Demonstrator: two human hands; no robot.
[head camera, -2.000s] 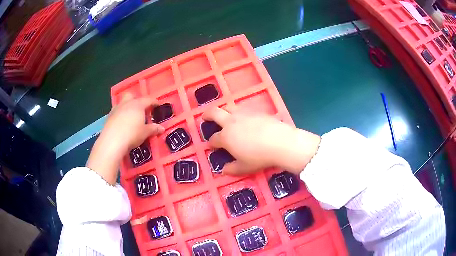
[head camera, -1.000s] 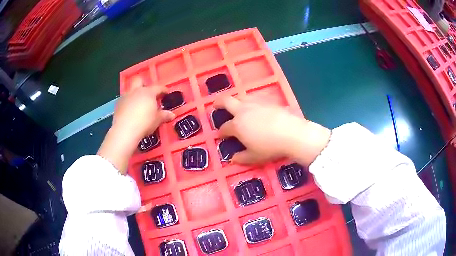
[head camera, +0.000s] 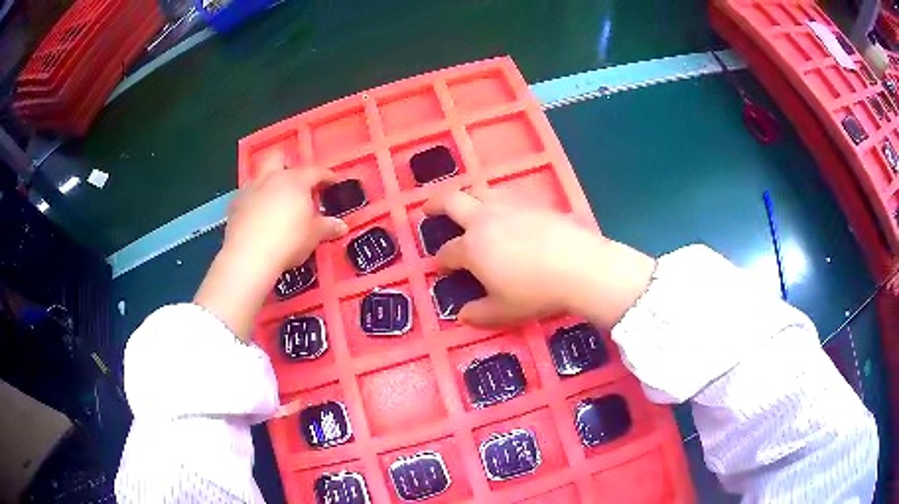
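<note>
A red-orange compartment tray (head camera: 401, 392) lies in front of me, with smartwatch units in many pockets. My left hand (head camera: 279, 228) is at the tray's left side, its fingers on the left edge of a dark-screened watch unit (head camera: 344, 197). My right hand (head camera: 503, 258) rests over the middle, with fingers on two dark units, an upper one (head camera: 440, 234) and a lower one (head camera: 456, 293), both partly covered. Another dark unit (head camera: 433, 164) sits above them. Several units, such as one at the centre (head camera: 385, 312), show light digits or marks. All touched units sit in their pockets.
A long red-orange tray (head camera: 803, 79) with units and a white slip runs along the right. Red scissors-like handles (head camera: 760, 124) and a thin blue stick (head camera: 774, 231) lie on the green mat. Stacked red trays (head camera: 84, 64) stand far left; a blue bin (head camera: 237, 12) is at the far edge.
The tray and both hands appear slightly right and higher than two seconds ago, as the view shifted. The hands keep the same places on the units; almost nothing differs from one second ago.
</note>
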